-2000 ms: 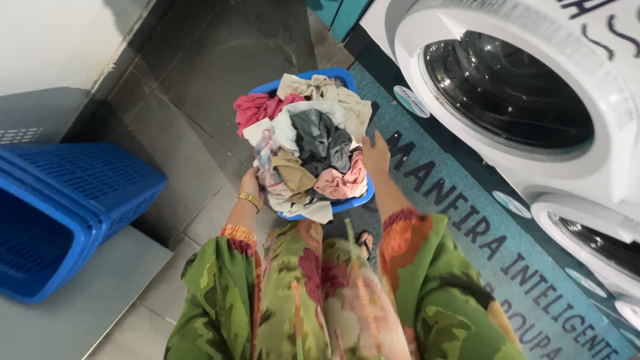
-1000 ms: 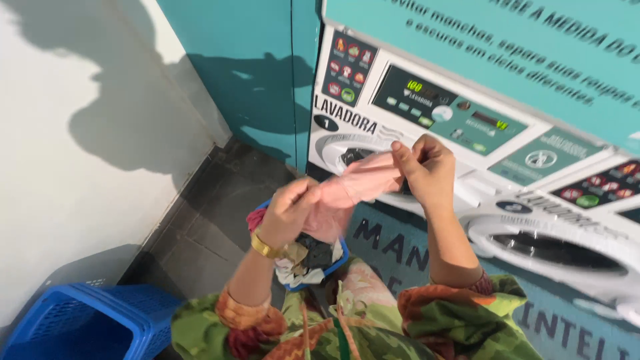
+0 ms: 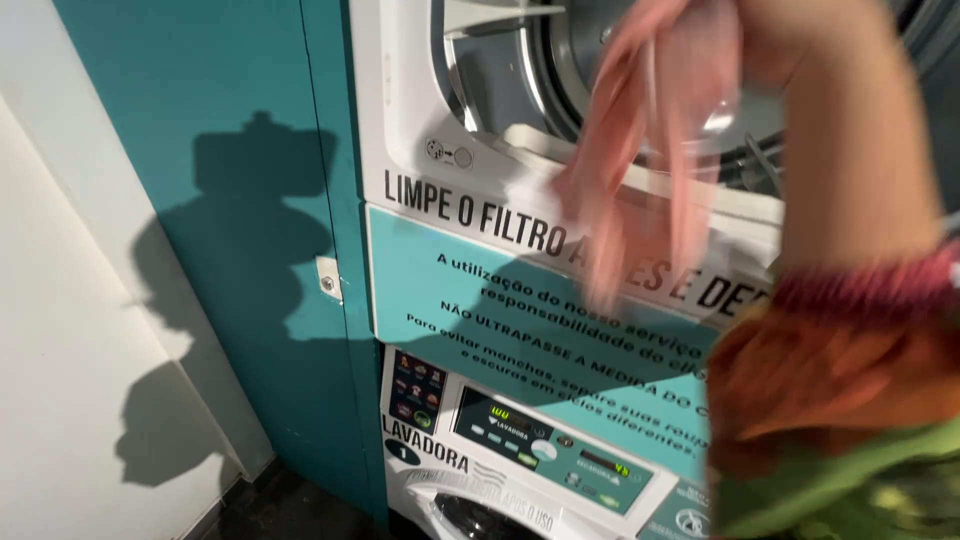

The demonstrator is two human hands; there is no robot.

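Observation:
My right hand (image 3: 780,37), blurred at the top right, holds a pink cloth garment (image 3: 637,127) that hangs down in front of the open dryer drum (image 3: 517,75). The forearm rises from an orange and green patterned sleeve. The garment's lower end hangs over the lettered white and teal front panel. My left hand is outside the view.
Below the dryer is a washing machine with a control panel (image 3: 551,450) and a round door (image 3: 480,517). A teal cabinet panel (image 3: 247,247) with a lock (image 3: 328,280) stands left, beside a white wall (image 3: 67,322). Dark floor shows at the bottom.
The view has swung up from the basket and washers to the dryer. One second ago both hands held the pink garment; now it hangs from my right hand, and my left hand has left the view.

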